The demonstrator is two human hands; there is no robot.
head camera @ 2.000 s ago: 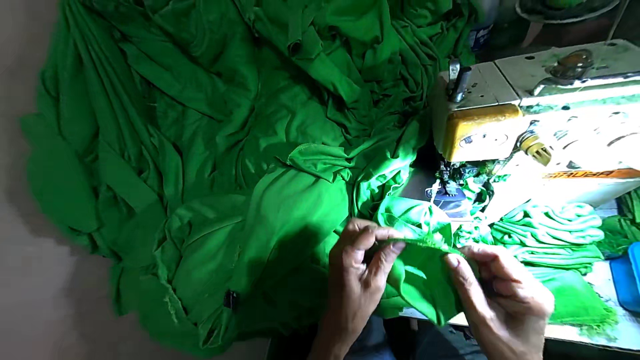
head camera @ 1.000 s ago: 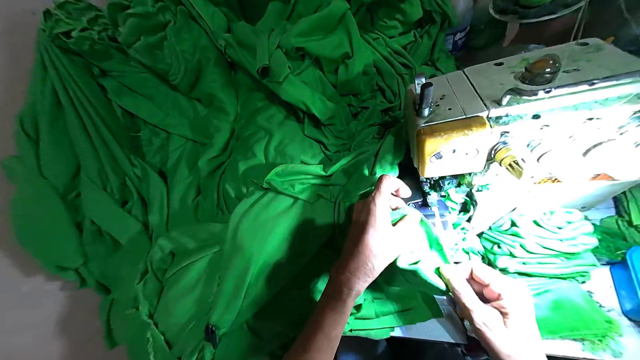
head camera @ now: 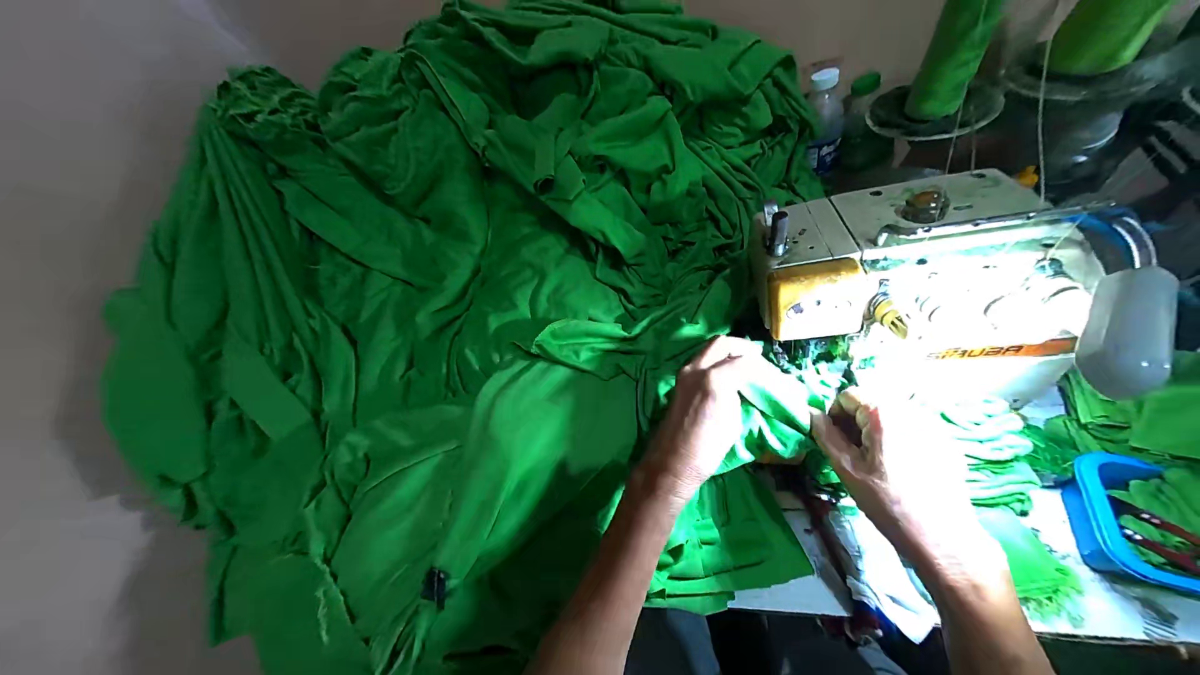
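Note:
Just in front of an industrial sewing machine (head camera: 937, 253), my left hand (head camera: 714, 403) presses on a bunched piece of green fabric (head camera: 773, 412) close to the needle area. The right side of that piece is pinched between the thumb and fingers of my right hand (head camera: 867, 441). Bright lamp light washes out part of the right hand and the fabric. The needle and presser foot are mostly hidden. Under and left of the left arm, flat green fabric pieces (head camera: 741, 553) lie at the table edge, beside a large heap of green fabric (head camera: 450, 281).
Folded green pieces (head camera: 994, 455) lie right of my right hand. A blue plastic tray (head camera: 1092, 525) holds green scraps and a dark red-handled tool. The lamp head (head camera: 1128, 328) juts out at the machine's right. Thread cones (head camera: 952, 61) and a plastic bottle (head camera: 825, 117) stand behind.
Two seconds ago both hands held a small green piece up before the machine; now the fabric is bunched at the needle area. The view has shifted, showing more of the machine and the tray.

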